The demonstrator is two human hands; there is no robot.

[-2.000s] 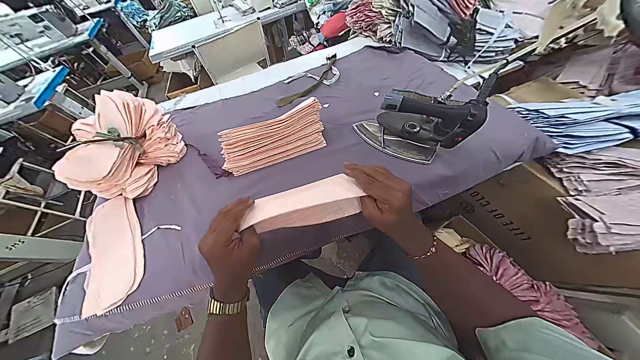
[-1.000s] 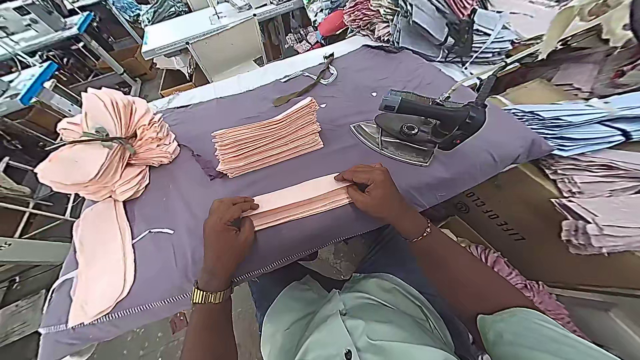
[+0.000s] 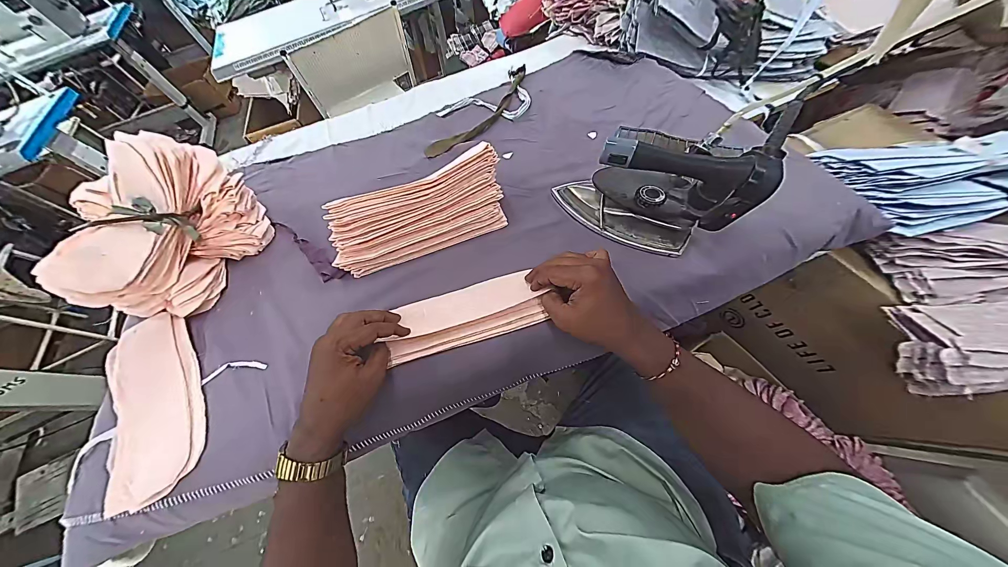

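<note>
A short stack of folded peach fabric strips (image 3: 468, 315) lies on the purple padded ironing table (image 3: 268, 315) near its front edge. My left hand (image 3: 346, 370) pinches the stack's left end between thumb and fingers. At the right end, my right hand (image 3: 587, 299) grips it the same way. Just behind it rests a thicker pile of folded peach pieces (image 3: 417, 209). An electric iron (image 3: 669, 189) sits on the cloth to the right, beyond my right hand. Flat peach fabric pieces (image 3: 156, 409) lie at the left, below a tied bundle of peach pieces (image 3: 161, 228).
A dark green cloth strip (image 3: 480, 126) and a white cord lie toward the back of the table. Light blue folded fabric (image 3: 921, 185) and mauve fabric stacks (image 3: 953, 346) are at the right, by a printed cardboard box (image 3: 827, 370). Sewing tables (image 3: 315, 31) stand behind.
Both hands have lowered the peach strips from a tilted position onto the table, where several folded layers now show along the near edge. The iron and the thicker pile have stayed put.
</note>
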